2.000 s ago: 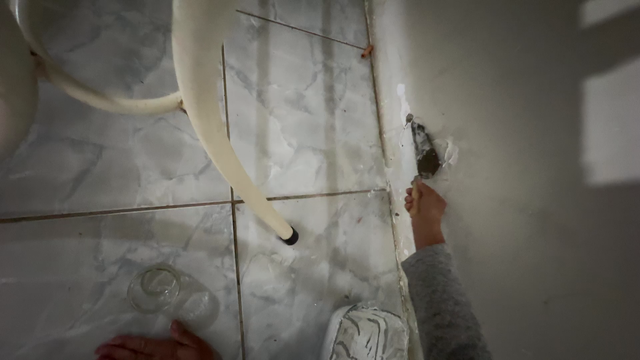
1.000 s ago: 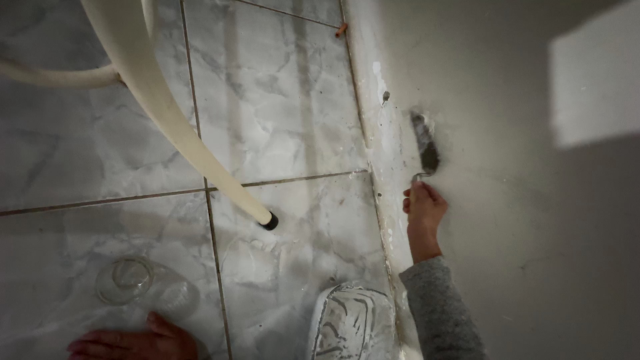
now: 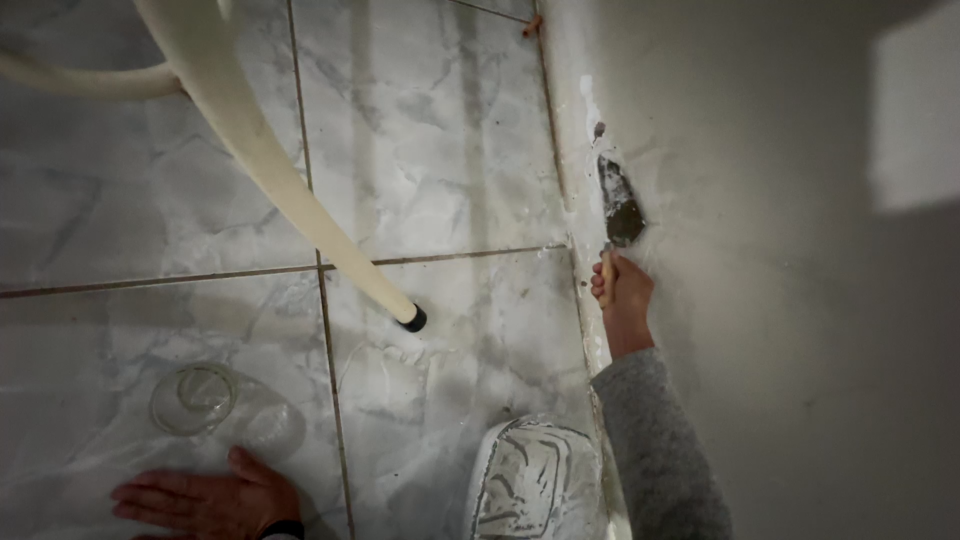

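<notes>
My right hand [image 3: 626, 296] grips the wooden handle of a small pointed trowel [image 3: 621, 206]. Its metal blade, smeared with white paste, lies against the lower wall, pointing away from me. White filler [image 3: 588, 97] marks the wall just beyond the blade's tip, around a small dark hole [image 3: 599, 130]. My left hand [image 3: 214, 491] is spread flat on the tiled floor at the lower left and holds nothing. A white container [image 3: 525, 480] smeared with paste stands on the floor by the wall, left of my right sleeve.
A cream-coloured curved furniture leg [image 3: 292, 202] with a black foot cap reaches down onto the marble-look tiles. A clear glass vessel [image 3: 193, 399] stands beyond my left hand. A small orange-brown object [image 3: 532, 27] lies at the wall's base.
White filler now shows around and above the small hole in the wall, which was barer a second ago. My right hand still holds the trowel; my left hand stays flat on the floor.
</notes>
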